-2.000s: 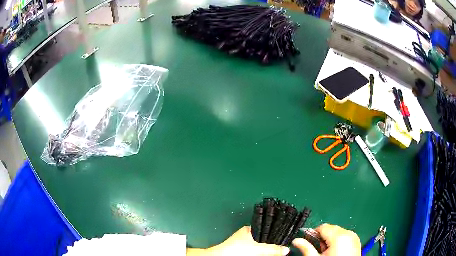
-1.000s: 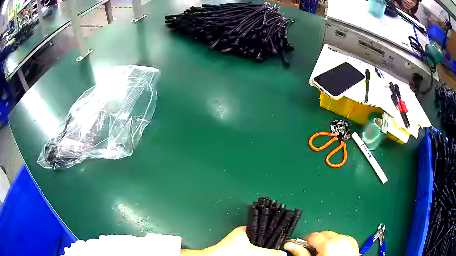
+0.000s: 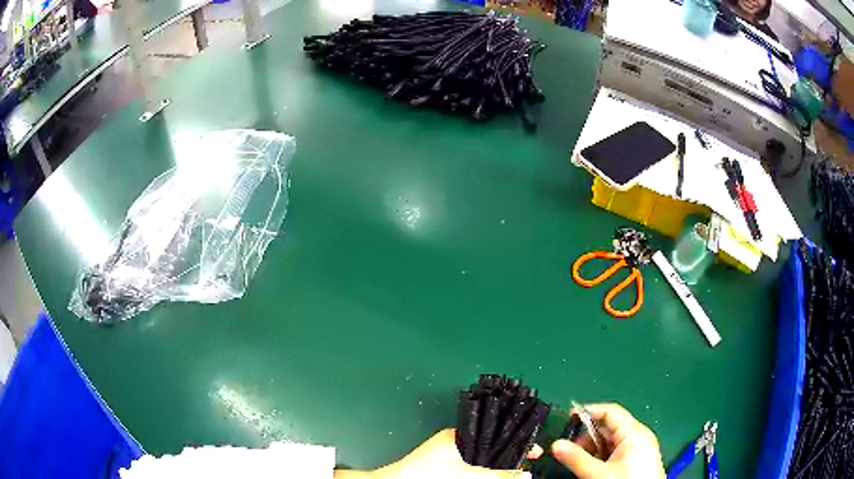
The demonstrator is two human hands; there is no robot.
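Note:
A bunch of black connector leads (image 3: 498,419) stands upright at the bottom centre, ribbed ends up. My left hand (image 3: 435,460) is closed around its lower part and is partly cut off by the bottom edge. My right hand (image 3: 613,447) is just right of the bunch. It grips a slim silver pointed tool (image 3: 588,423), whose tip points up and left. Something small and black is also at its fingertips; I cannot tell if it is a separate lead. The lower ends of the leads are hidden.
A heap of black leads (image 3: 440,61) lies at the far side of the green table. A clear bag (image 3: 201,224) lies left. Orange scissors (image 3: 623,281), a white marker (image 3: 688,299), a phone (image 3: 627,152), blue cutters (image 3: 698,454) and a blue bin (image 3: 789,355) are right.
My right hand has drawn slightly away from the bunch, and the silver tool now shows pointing upward. My left hand still holds the bunch. The whole view has shifted slightly.

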